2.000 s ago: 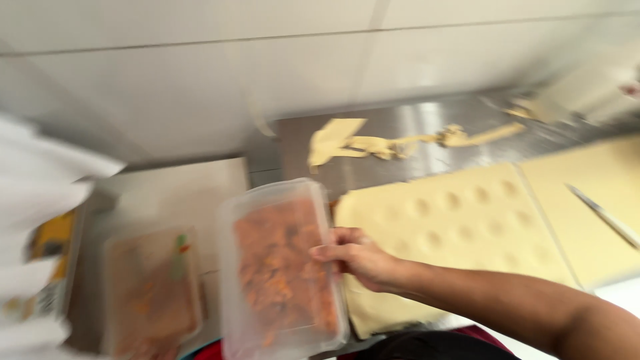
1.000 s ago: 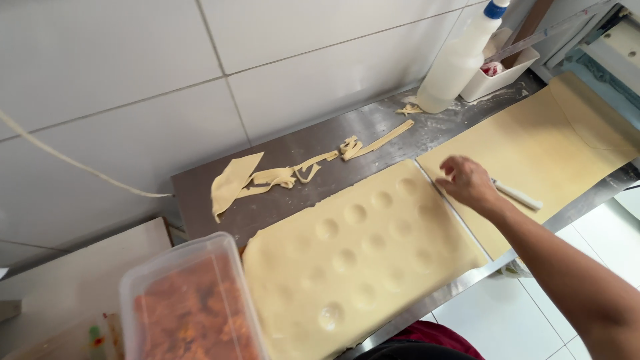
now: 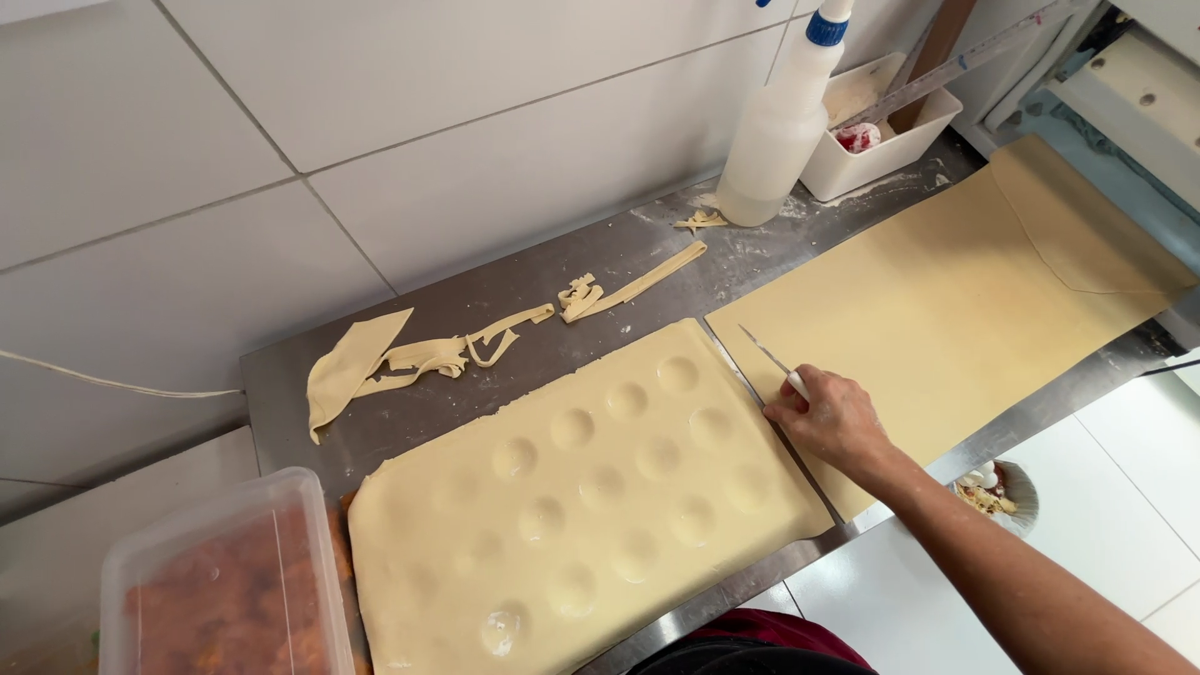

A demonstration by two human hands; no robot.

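My right hand (image 3: 832, 419) grips a small knife (image 3: 778, 362) by its white handle, its blade pointing up and left over a long flat dough sheet (image 3: 900, 300). Left of the hand, across a narrow gap of bare metal, lies a dimpled dough sheet (image 3: 581, 506) with rows of round hollows. Dough trimmings (image 3: 361, 366) lie along the back of the steel worktop (image 3: 281, 394). A clear plastic container (image 3: 225, 581) of orange-red filling stands at the lower left, beside the dimpled sheet. My left hand is out of view.
A spray bottle (image 3: 773, 131) and a white bin (image 3: 881, 150) holding a ruler stand at the back against the tiled wall (image 3: 525, 112). The long sheet runs up to a machine (image 3: 1125, 103) at the right. A round container of scraps (image 3: 1003, 497) is below the front edge.
My right hand was on the filling container's rim, then reached over the dough near the knife. Now the knife is in its grip. The view has swung to the right.
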